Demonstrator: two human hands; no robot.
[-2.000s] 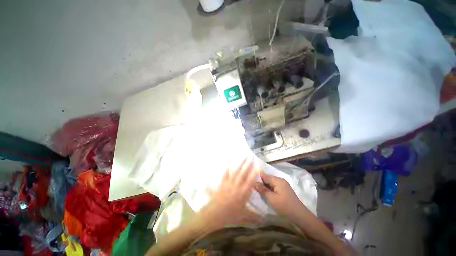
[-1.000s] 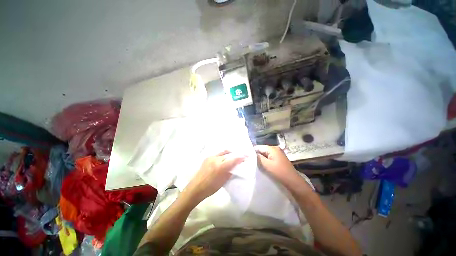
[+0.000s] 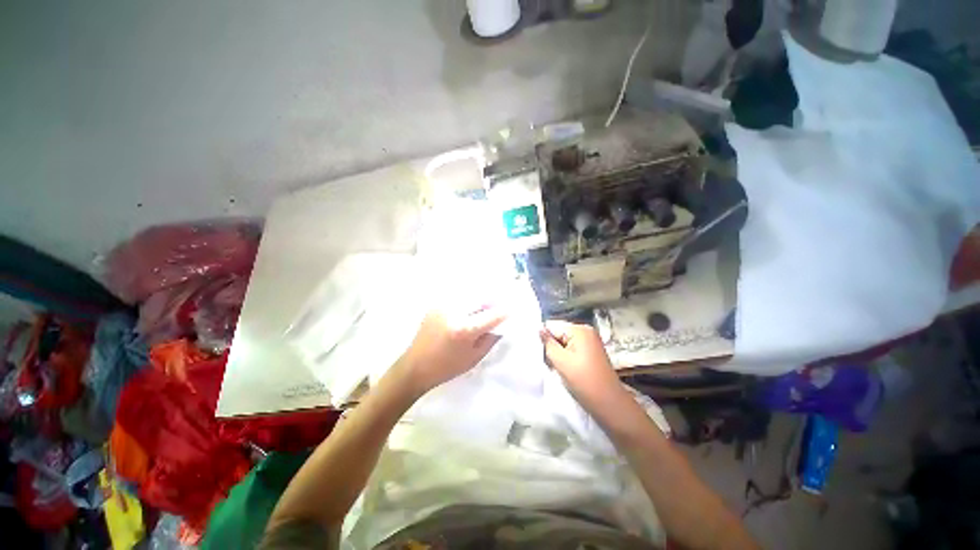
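A white fabric piece (image 3: 489,403) runs from the table left of the needle area down over my lap; its part by the needle is overexposed. The overlock machine (image 3: 618,215), with a green label on its head, stands behind it. My left hand (image 3: 457,346) lies on the fabric in front of the needle area, its fingers spread and pressing it. My right hand (image 3: 575,352) pinches the fabric's right edge at the table's front edge. The presser foot and needle are lost in glare.
A large white fabric sheet (image 3: 849,236) lies right of the machine. White thread cones (image 3: 493,15) stand at the back. Red cloth (image 3: 172,435), green cloth (image 3: 253,505) and plastic bags are heaped at left. Purple (image 3: 833,395) and blue items (image 3: 819,453) lie low at right.
Both hands have come apart from their overlapped hold on the fabric, my left hand now further left. More white fabric spreads over my lap. The view has shifted slightly.
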